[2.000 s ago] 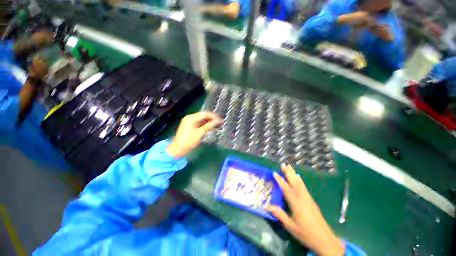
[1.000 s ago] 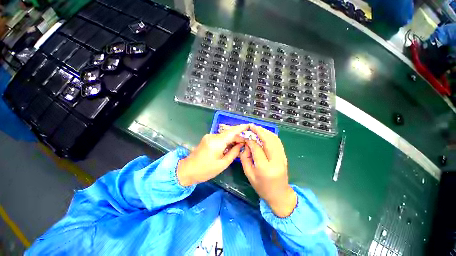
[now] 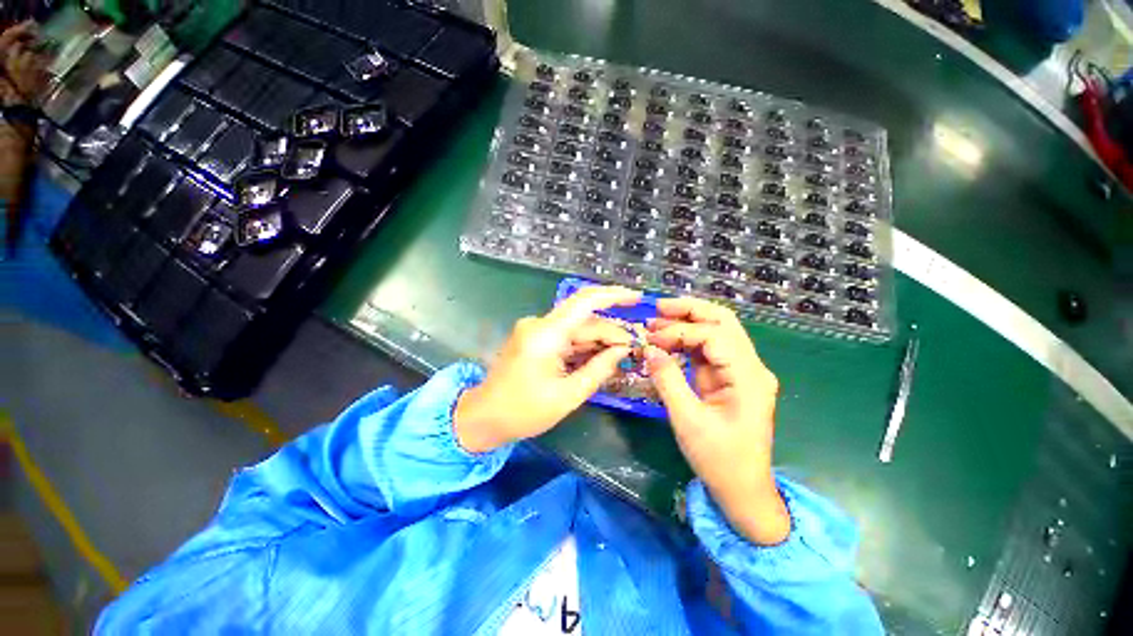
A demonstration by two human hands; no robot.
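My left hand and my right hand meet over the blue parts bin. Their fingertips pinch a tiny part between them, mostly hidden by the fingers; its shape cannot be told. The bin holds a heap of small pale pieces, partly covered by my hands. Behind the bin lies the clear blister tray with rows of small dark components.
The large black tray at the left holds several loose black housings. Silver tweezers lie right of the bin. A small black lump is on the belt at the far right. A red item shows at upper right.
Two seconds ago my left hand was at the clear tray's left edge and my right hand at the bin. Both came together over the bin; since one second ago the fingers have shifted and more pieces show.
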